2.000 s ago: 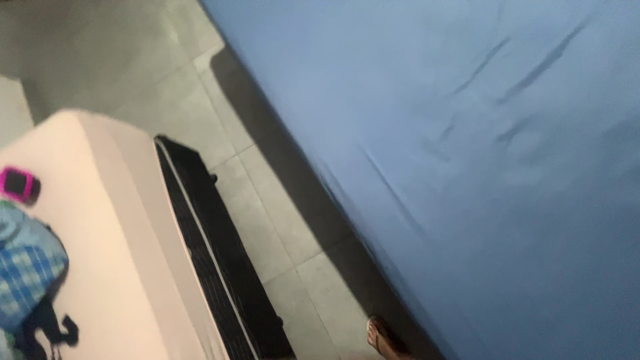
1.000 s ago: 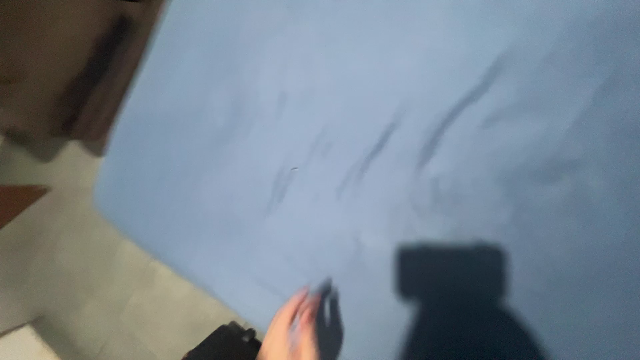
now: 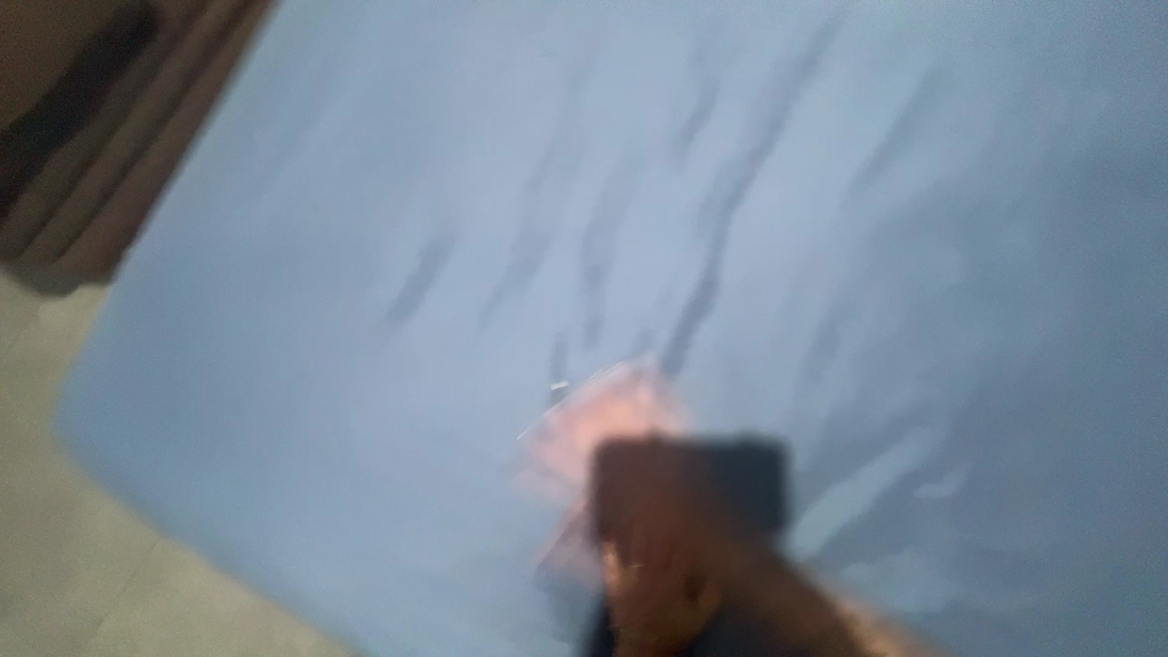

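Observation:
A wrinkled blue sheet (image 3: 365,383) covers a wide, flat, bed-like surface. My right hand (image 3: 607,424) is over the middle of the lower sheet, apparently touching it. Its forearm comes in from the lower right. Blur hides its fingers, and whether it holds anything cannot be told. What seems to be my left hand (image 3: 657,589) is lower, in shadow and partly overlapped by the right forearm, with something black beside it. A dark, block-shaped shadow (image 3: 748,484) falls over the sheet and the right wrist.
Brown, wood-like furniture (image 3: 119,155) with a dark strip stands beyond the sheet's edge at the upper left. Pale floor tiles (image 3: 100,566) show at the lower left, along the rounded corner of the covered surface.
The view has swung from the floor gap and the pale covered surface to the blue sheet. A hand at the bottom edge one second ago; now two seem visible, one farther in over the sheet.

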